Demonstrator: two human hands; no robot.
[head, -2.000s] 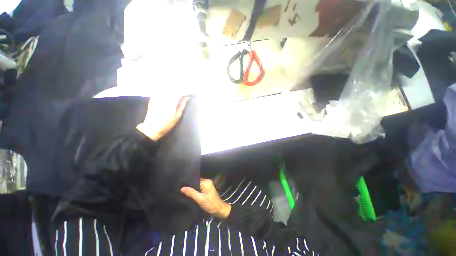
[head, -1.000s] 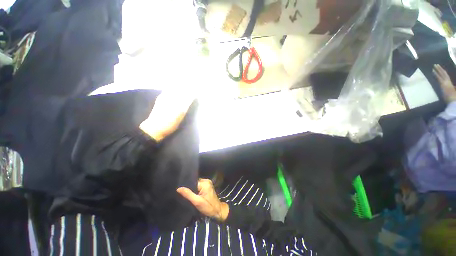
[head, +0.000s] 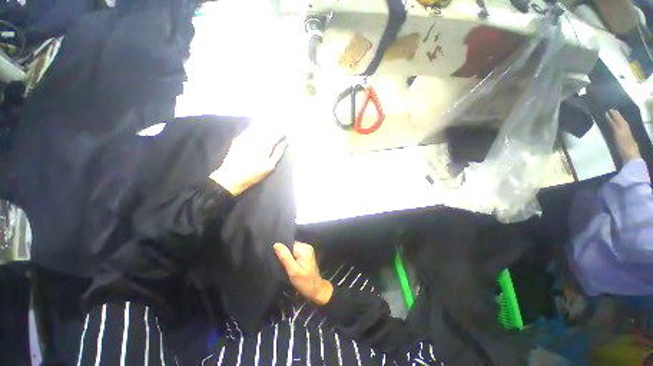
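The black garment fabric (head: 93, 143) spreads over the left of the table and hangs over the near edge toward my lap. My left hand (head: 250, 159) lies flat on the cloth below the lamp glare, its fingers toward the washed-out needle area. My right hand (head: 304, 270) grips the cloth's right edge below the table edge, thumb up; its fingers are partly behind the cloth. The off-white sewing machine (head: 444, 68) runs across the upper right. The presser foot and needle are lost in glare.
Snips with one black and one red handle (head: 369, 111) rest against the machine. A crumpled clear plastic bag (head: 517, 168) hangs at its right. A person's lilac sleeve (head: 616, 221) and hand are at the right. Green plastic strips (head: 404, 275) show beside my lap.
The view has shifted slightly, so the machine and snips sit lower. The left hand's fingers show more clearly out of the glare. The other person's hand has come into view at the right.
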